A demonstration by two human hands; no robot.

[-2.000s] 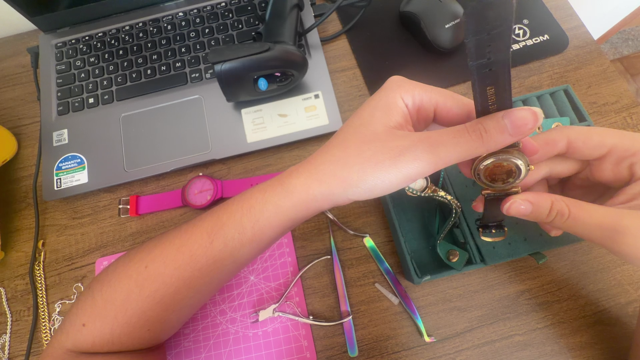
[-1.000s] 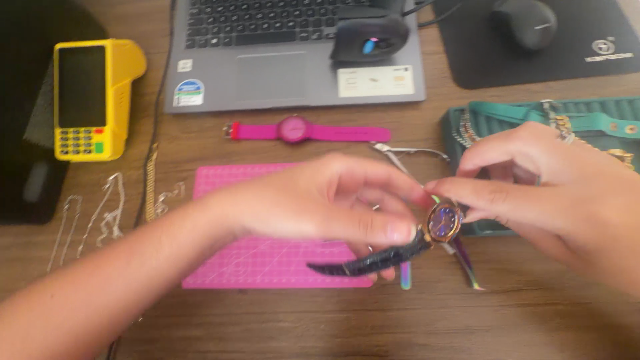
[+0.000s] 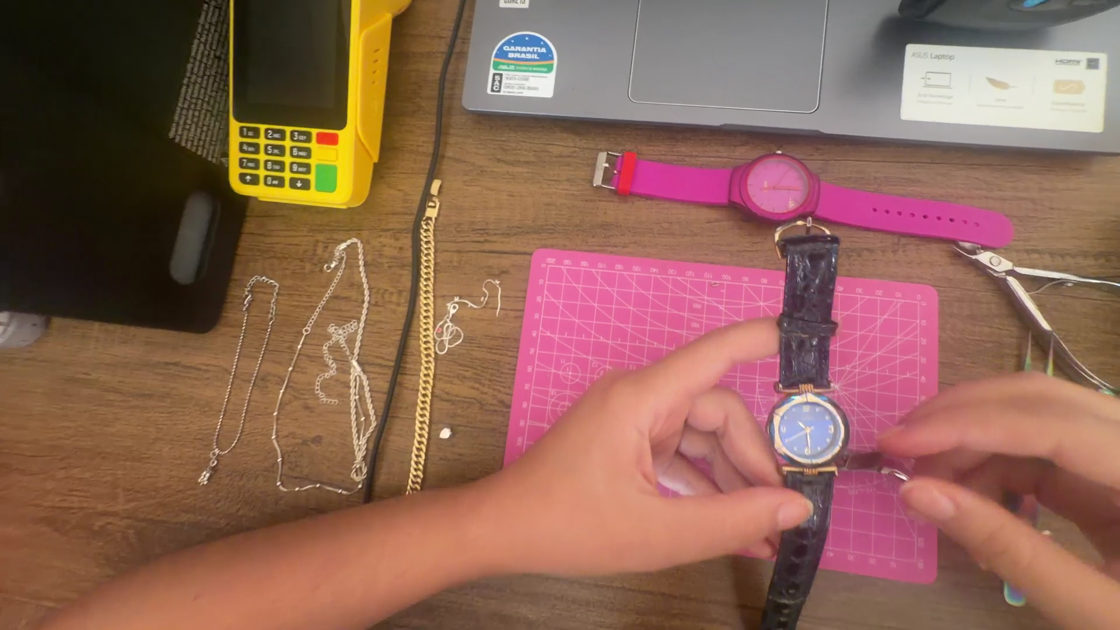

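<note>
My left hand [image 3: 674, 455] holds a wristwatch [image 3: 808, 429] with a blue dial, a gold-toned case and a black leather strap, its thumb on the lower strap. The watch lies flat to view over a pink cutting mat [image 3: 604, 324]. Just right of the case is my right hand [image 3: 1006, 472], fingers apart; whether it touches the metal piece between it and the watch cannot be told. A magenta wristwatch [image 3: 777, 186] lies stretched out above the mat. Metal nippers [image 3: 1019, 293] rest at the right, with tweezers [image 3: 1015, 591] partly hidden by my right hand.
A grey laptop [image 3: 560, 105] spans the top, and a yellow card terminal [image 3: 359, 166] stands at upper left. Silver chains [image 3: 357, 394], a gold chain [image 3: 425, 350] and a black cable [image 3: 437, 131] lie on the wooden table. A black object [image 3: 114, 254] fills the left corner.
The blue-dial watch has turned from slanting to nearly upright in view, dial up, over the mat. My right hand has moved off its case. The view has shifted left and closer.
</note>
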